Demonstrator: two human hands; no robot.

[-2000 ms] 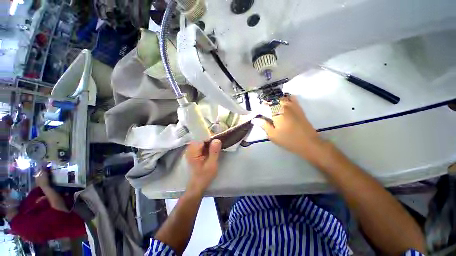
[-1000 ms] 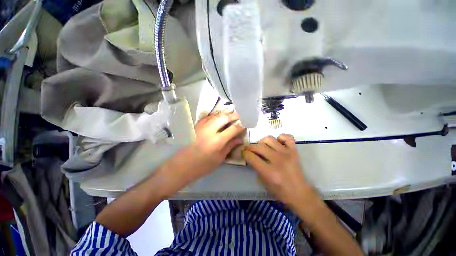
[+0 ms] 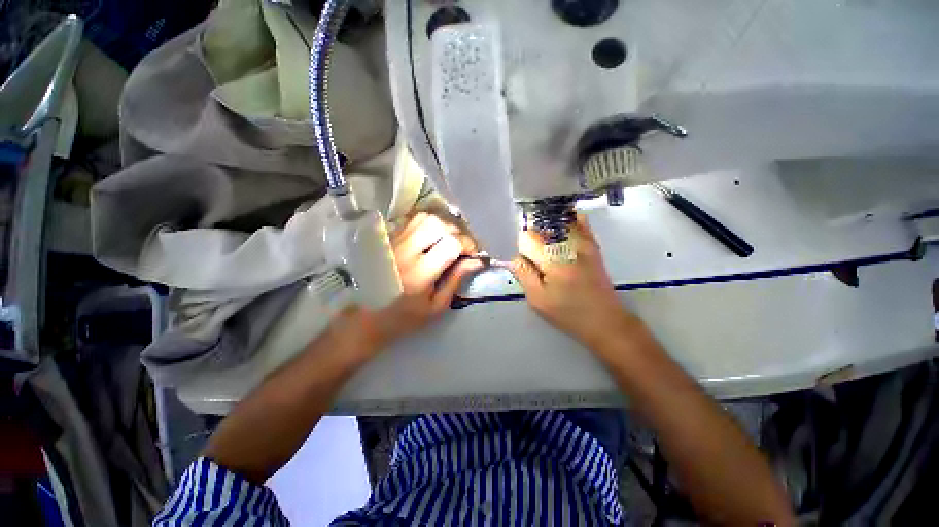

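My left hand [image 3: 435, 262] is by the needle area, fingers bent and pinching a small cloth edge [image 3: 496, 264]. My right hand [image 3: 566, 270] pinches the other end of that edge, its fingers partly behind the tension dial [image 3: 612, 167]. The grey-taupe garment [image 3: 206, 221] lies heaped to the left, its paler part running toward my left hand. The machine head [image 3: 721, 82] stands above my hands. The needle and presser foot are hidden behind the white cover arm [image 3: 476, 134].
A gooseneck lamp [image 3: 325, 108] comes down left of the needle, its white head [image 3: 362, 257] beside my left hand. A black-handled tool [image 3: 708, 224] lies on the bed to the right. A dark line [image 3: 741, 276] crosses the white tabletop [image 3: 515, 355]. Dark cloth hangs at lower right.
Since one second ago, my right hand has moved up toward the needle area and my left fingers have closed in on the cloth edge. The brown piece seen below my hands is no longer visible there.
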